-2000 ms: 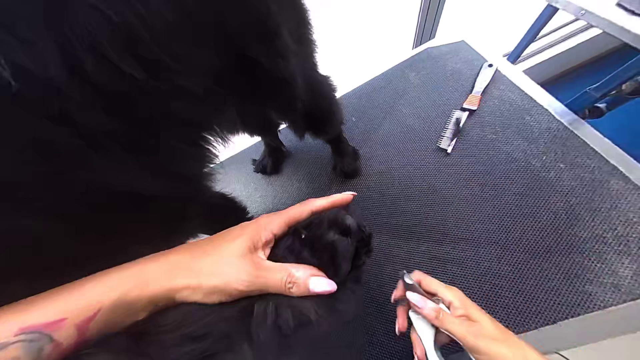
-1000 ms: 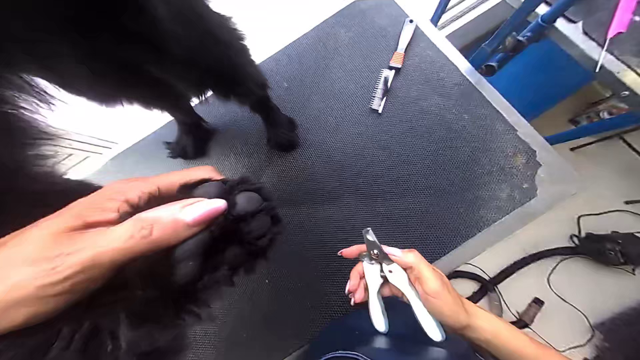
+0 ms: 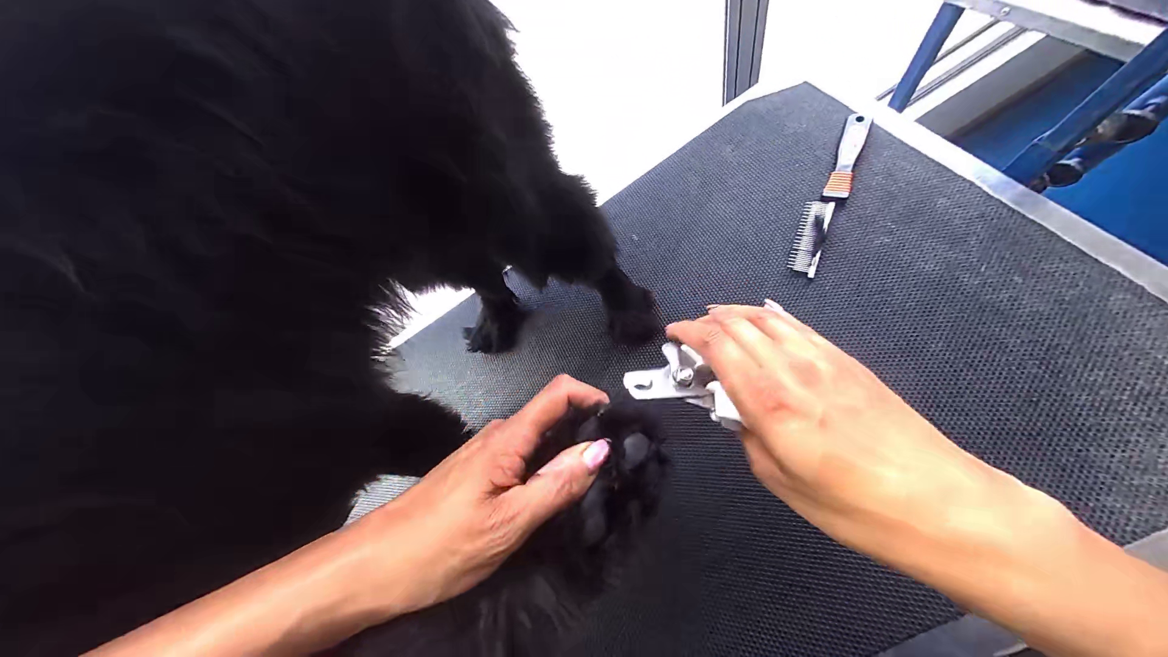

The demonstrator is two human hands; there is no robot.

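A black long-haired dog (image 3: 228,228) stands on a textured rubber-topped grooming table (image 3: 958,347). My left hand (image 3: 493,497) grips one of its paws (image 3: 630,474), thumb beside the grey pads, sole turned up. In my right hand (image 3: 785,392) is a pair of nail clippers (image 3: 671,379) with white handles, mostly hidden by the palm and fingers. The metal jaws point left, just above the held paw, with a small gap between them. Two other paws rest on the table farther back.
A grooming comb (image 3: 832,196) with metal teeth and an orange-banded grey handle lies near the table's far right edge. Past the light metal edge (image 3: 1031,201) stands a blue metal frame (image 3: 1086,119). A pale window or door frame is behind the table.
My right hand has brought the clippers up close to the held paw and turned its back to the view. My left hand still holds the paw. The view has shifted.
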